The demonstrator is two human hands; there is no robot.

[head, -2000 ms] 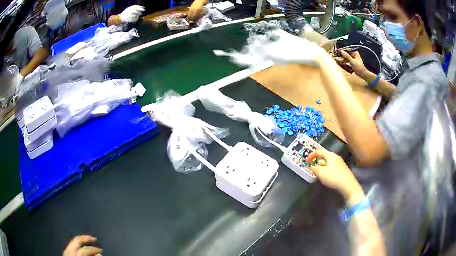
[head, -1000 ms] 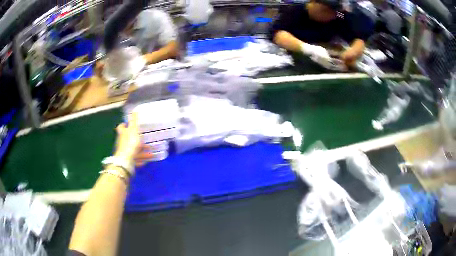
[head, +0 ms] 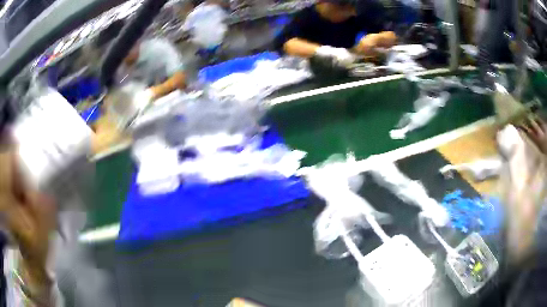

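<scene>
At the far left, my left hand point(head: 15, 195) is blurred and cut off by the edge. It holds a blurred white box point(head: 51, 141), which looks like a closed-face power strip. A small skin-coloured patch at the bottom edge looks like part of my right hand point(head: 240, 303); its fingers are hidden. A closed-face white power strip point(head: 397, 270) lies on the dark bench at the lower right, its cords running into clear bags point(head: 336, 225). Right of it lies an open socket housing point(head: 472, 264) with small coloured parts inside.
A blue corrugated sheet point(head: 210, 204) carries white units point(head: 155, 168) and bagged cords. A clump of blue small parts point(head: 471, 210) lies behind the open housing. The green conveyor point(head: 342, 114) runs behind. A blurred forearm point(head: 522, 186) is at the right. Other people work across the belt.
My left hand has moved from the stack on the blue sheet to the far left, with a white box. The view has shifted, showing more of the housings at the lower right.
</scene>
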